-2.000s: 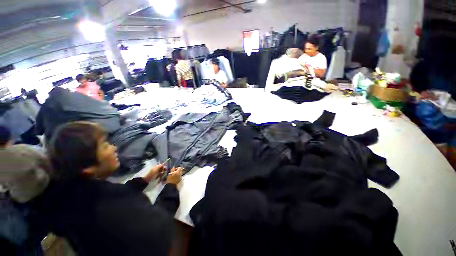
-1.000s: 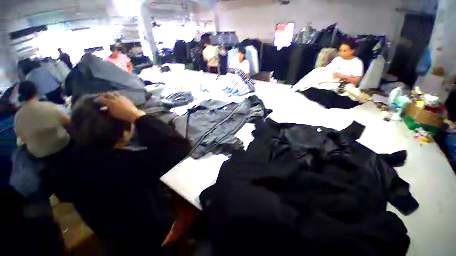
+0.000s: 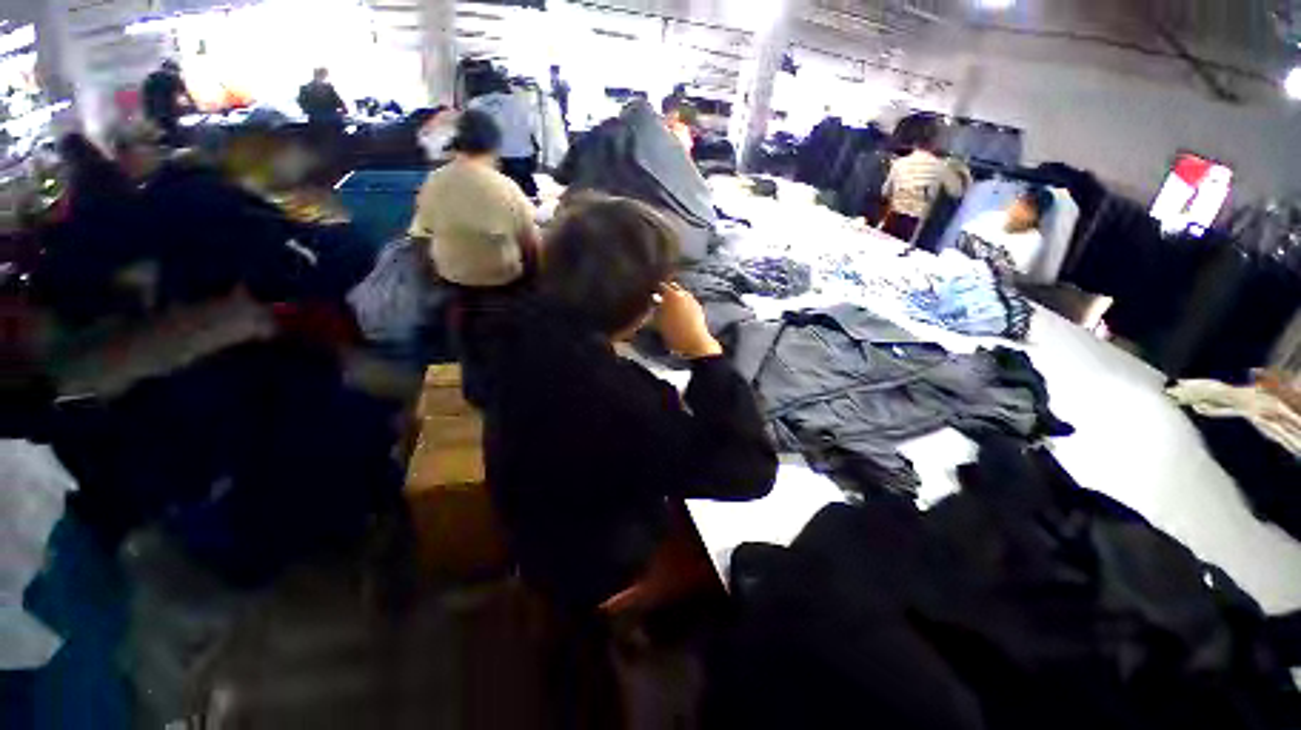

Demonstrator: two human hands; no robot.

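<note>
Neither of my hands shows in the picture. A large matte black garment (image 3: 913, 613) lies bunched at the lower right, nearest in front of me, on the white table (image 3: 1099, 399). Its right part and lower part are cut off by the picture's edge. A tiny pale mark shows on it near the right edge. No tool can be made out on it.
A person in black (image 3: 614, 399) is close on my left, one hand at their face. A grey jacket (image 3: 870, 378) lies beyond. A brown box (image 3: 445, 471) stands behind that person. Blurred dark heaps (image 3: 243, 456) fill the left. Other people are farther back.
The view has swung left, so the black garment now sits lower right and the floor area at left shows. The neighbour's hand has moved from the top of the head to the face.
</note>
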